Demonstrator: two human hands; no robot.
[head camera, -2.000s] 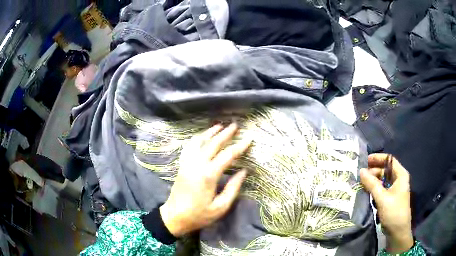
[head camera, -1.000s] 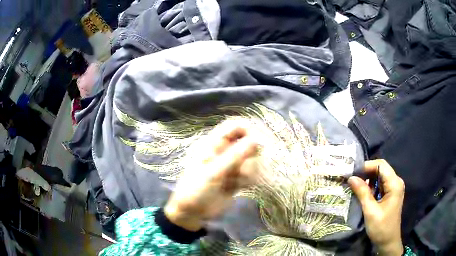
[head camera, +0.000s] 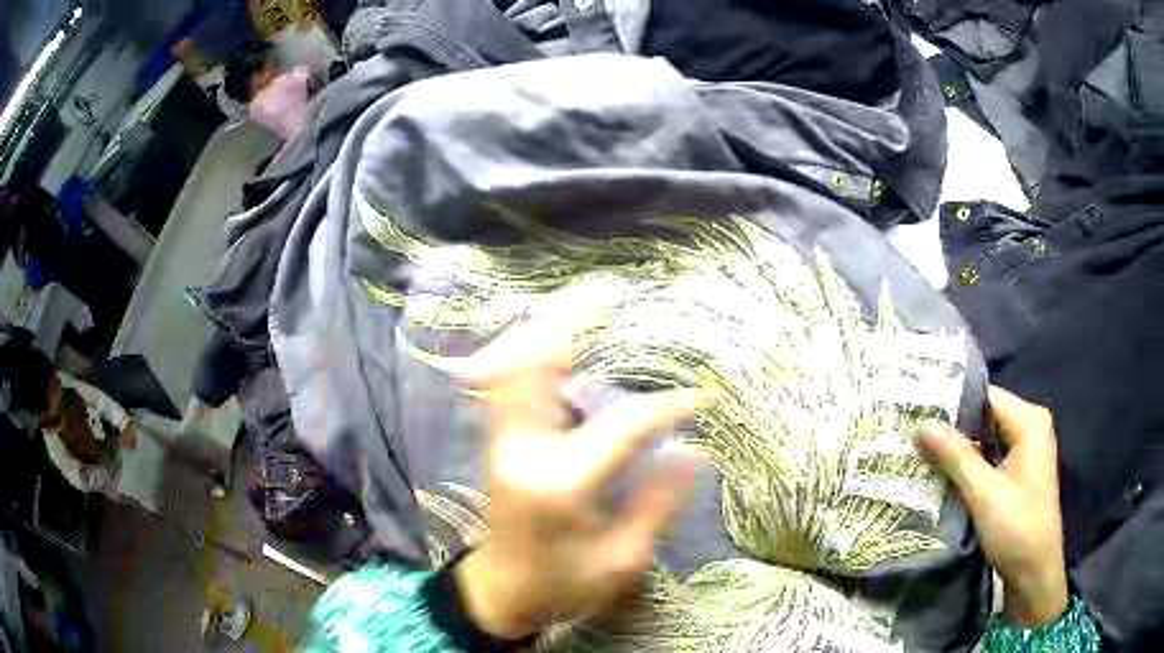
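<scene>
A faded grey denim jacket lies spread in front of me, with a large yellow-green and white wing-like embroidery on its panel. Pale strips cross the embroidery near its right edge. My left hand is blurred over the left-middle of the embroidery, fingers apart, holding nothing visible. My right hand pinches the panel's right edge between thumb and fingers. No snips can be made out in it.
Dark jackets with brass-coloured buttons lie at the right, and more garments lie behind. A white surface shows between them. At the left are a long pale bin or table, a person in pink and the grey floor.
My left hand has swept over the embroidery and is raised and blurred, its fingers spread. My right hand stays at the right edge. The whole view has shifted, showing more floor at the left.
</scene>
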